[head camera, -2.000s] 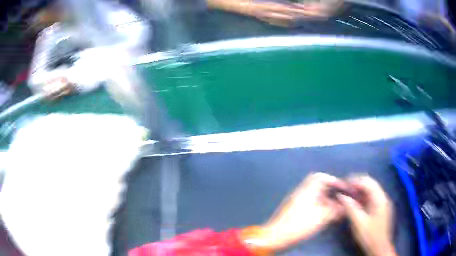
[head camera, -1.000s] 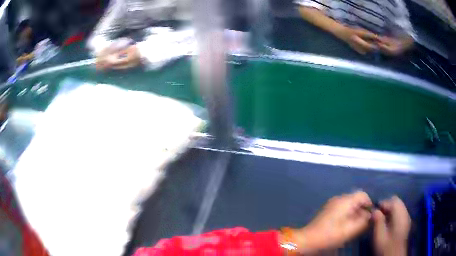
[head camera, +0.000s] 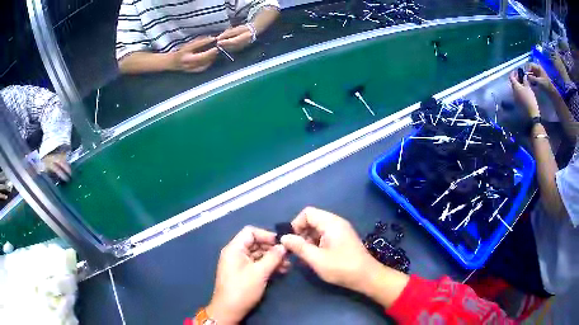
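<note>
A small matte black body is held between the fingertips of both hands above the dark grey bench. My left hand pinches it from the left, and my right hand holds it from the right. Fingers hide most of its lower part. A loose pile of small shiny black parts lies right of my right hand. A blue basket stands beyond the pile at the right, heaped with black parts with white sticks.
A green conveyor belt in a metal frame runs behind the bench, carrying several stick parts. A white bag lies at the lower left. Other workers sit across the belt and at the right. A curved metal post stands at left.
The view has swung to the right and is sharper. The whole basket and the loose pile now show, and the white bag is mostly out of view. Both hands still hold the small black part.
</note>
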